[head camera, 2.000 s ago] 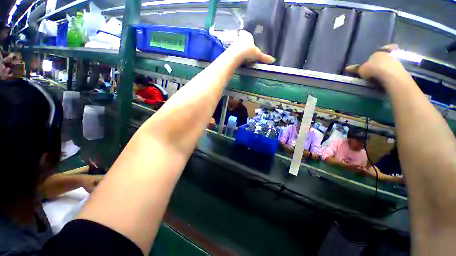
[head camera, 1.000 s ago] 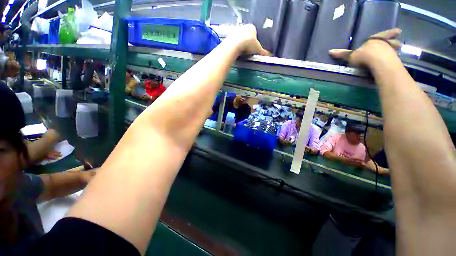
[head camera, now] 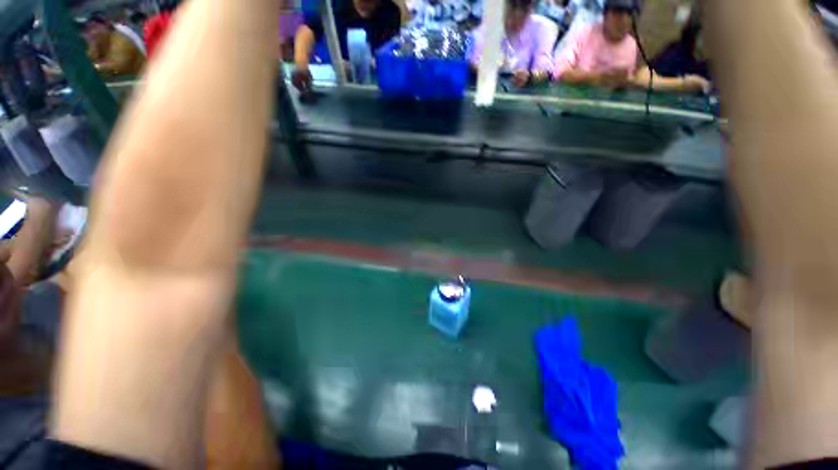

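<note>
Both my forearms rise, blurred, at the left and right of the picture and leave it at the top. Both my hands are out of view beyond the top edge. In front of me on the green bench (head camera: 368, 321) stands a small light-blue dispenser bottle (head camera: 449, 312) with a silvery top. A crumpled royal blue cloth (head camera: 579, 395) lies to its right. A small white scrap (head camera: 483, 398) lies below the bottle.
Two grey units (head camera: 563, 207) stand on the conveyor beyond the reddish-brown edge strip. Another grey unit (head camera: 694, 340) is partly hidden behind my right forearm. White-wrapped units (head camera: 69, 147) stand at left. A blue bin (head camera: 423, 73) and seated people are across the line.
The view has tipped down from the shelf to the bench. The shelf, its grey units and my hands have left the picture. The bottle, cloth and scrap have come into view.
</note>
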